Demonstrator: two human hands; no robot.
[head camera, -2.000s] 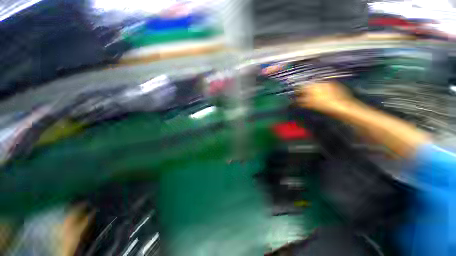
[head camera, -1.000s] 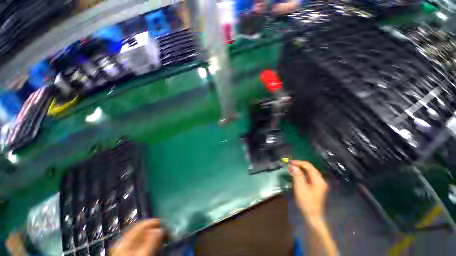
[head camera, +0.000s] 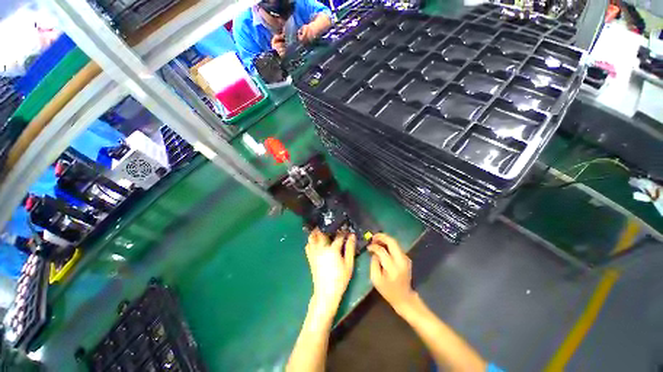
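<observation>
The black press fixture (head camera: 320, 200) stands on the green mat near its front edge, with its red clamp handle (head camera: 277, 150) raised at the back. My left hand (head camera: 331, 265) is at the front of the fixture, fingertips down on a small dark part or the base; the fingers hide which. My right hand (head camera: 390, 270) is just right of it, thumb and fingers drawn together by the yellow spot (head camera: 368, 236) at the base corner. Whether it holds anything is not visible.
A tall stack of black blister trays (head camera: 436, 87) stands right of the fixture, its top pockets empty. A black pocketed tray (head camera: 149, 334) lies at lower left. A metal post (head camera: 182, 127) slants behind. A person in blue (head camera: 254, 33) works across the bench.
My left hand has moved from the left tray to the fixture. My right hand stays by the fixture's front corner. The view has turned right, and the red handle remains raised.
</observation>
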